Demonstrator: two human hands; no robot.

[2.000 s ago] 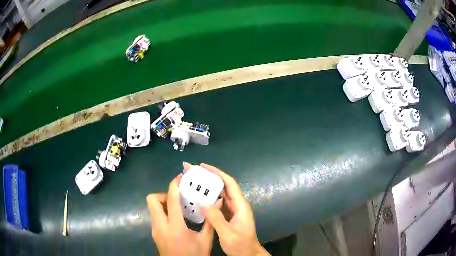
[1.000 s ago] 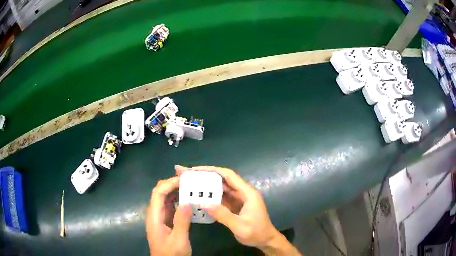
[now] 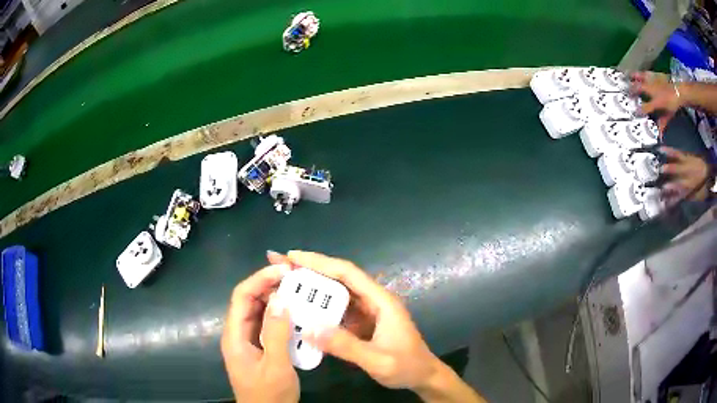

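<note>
A white plug adapter is held at the lower middle, its face with a row of dark USB openings turned up towards me. My left hand grips its left side, the thumb on the face. My right hand grips its right side, the thumb on the lower face near the outlet slots. Both hands are bare. The adapter's back and its lower edges are partly hidden by the fingers.
Open units with boards and white closed-looking units lie at left middle. A blue tray and thin stick are at left. Another person's hands touch the adapter rows at right. The green conveyor carries loose units.
Another person's hands have come in at the right over the adapter rows. The open unit on the conveyor has moved right. The adapter has tilted in my hands, which still hold it.
</note>
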